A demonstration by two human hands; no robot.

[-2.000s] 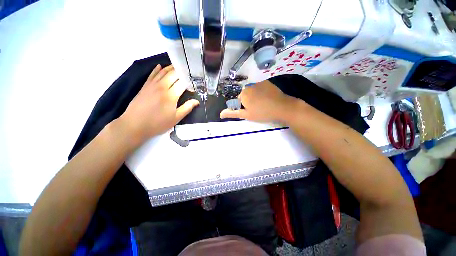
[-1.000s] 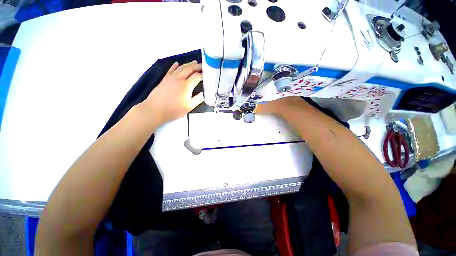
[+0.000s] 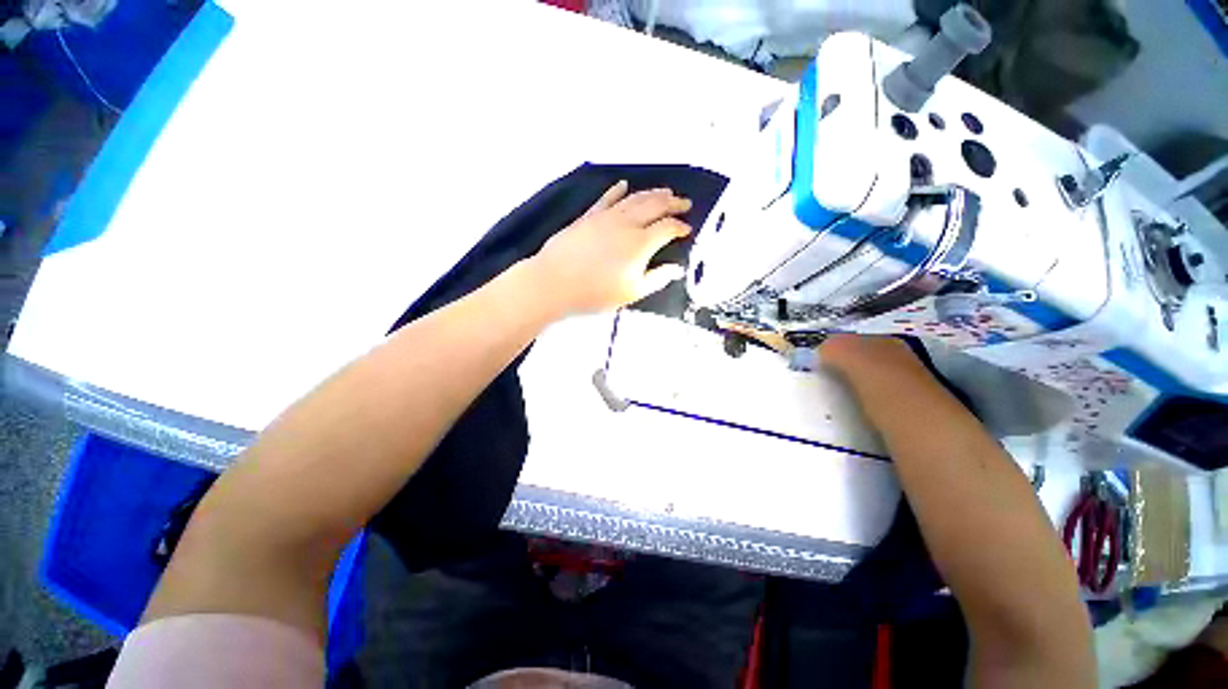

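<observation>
A black cut panel [image 3: 471,431] lies over the white table left of the needle area and hangs over the front edge. My left hand [image 3: 617,249] lies flat on the panel with fingers spread, just left of the machine head. My right hand [image 3: 842,357] is at the right of the presser foot [image 3: 734,323], partly hidden by the sewing machine head [image 3: 862,202]; its fingertips and what they hold are not clear. More black cloth shows behind my right forearm.
Red-handled scissors [image 3: 1094,541] and a tan packet [image 3: 1160,525] lie at the right end. A blue plastic crate [image 3: 101,538] stands on the floor at left. Blue tape [image 3: 142,128] marks the left table end. A tape measure strip [image 3: 673,528] runs along the front edge.
The view has swung left and tilted, so the machine now sits further right and the blue crate shows. My left hand stays on the panel; my right hand remains by the presser foot.
</observation>
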